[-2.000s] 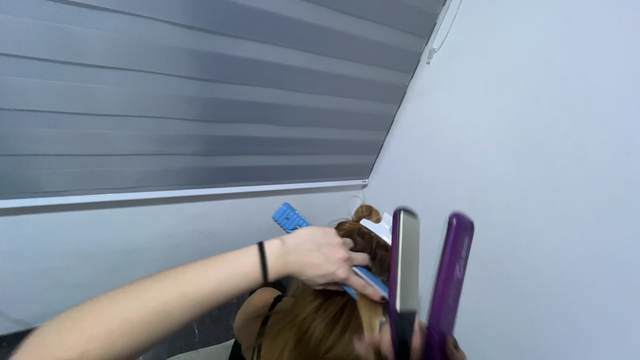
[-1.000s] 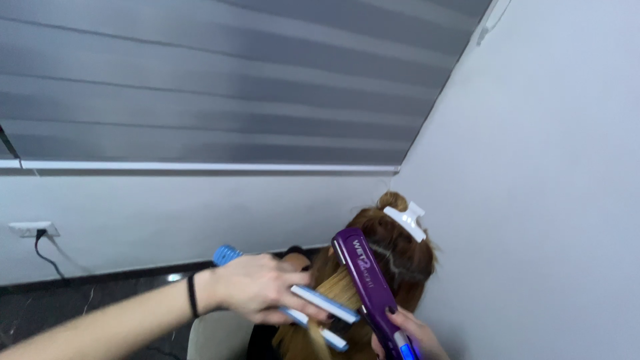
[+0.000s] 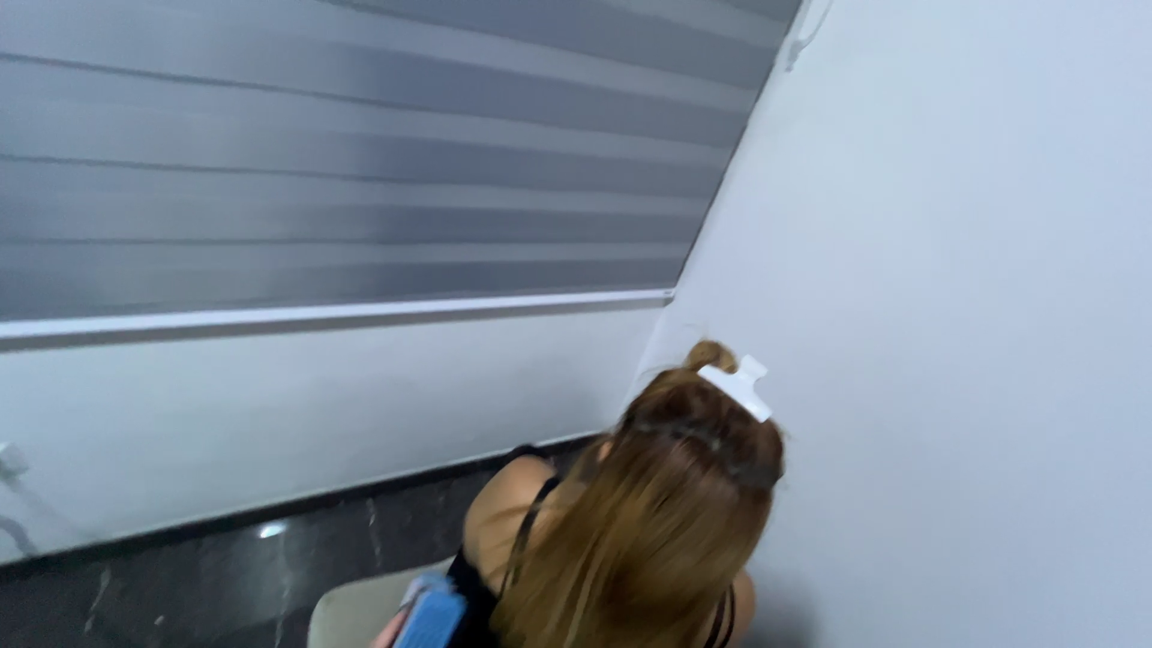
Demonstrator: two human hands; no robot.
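A seated person's long brown hair (image 3: 630, 540) hangs loose down the back, in the lower middle of the head view. The upper section is gathered in a small bun (image 3: 710, 355) and held by a white hair clip (image 3: 740, 387). Only the fingertips of my left hand (image 3: 389, 633) show at the bottom edge, closed on a blurred blue hair comb (image 3: 432, 616). The comb is left of the hair, in front of the person's black top. My right hand and the purple flat iron are out of view.
A light chair seat (image 3: 346, 612) shows beside the person. A striped roller blind (image 3: 360, 180) covers the upper left, with a white wall (image 3: 945, 315) close on the right. Dark marble-look floor (image 3: 216, 576) and a blurred wall socket (image 3: 11, 461) lie at lower left.
The purple flat iron and my right hand have left the view. My left hand and the blue comb have dropped away from the hair to the bottom edge. The lower hair now hangs loose.
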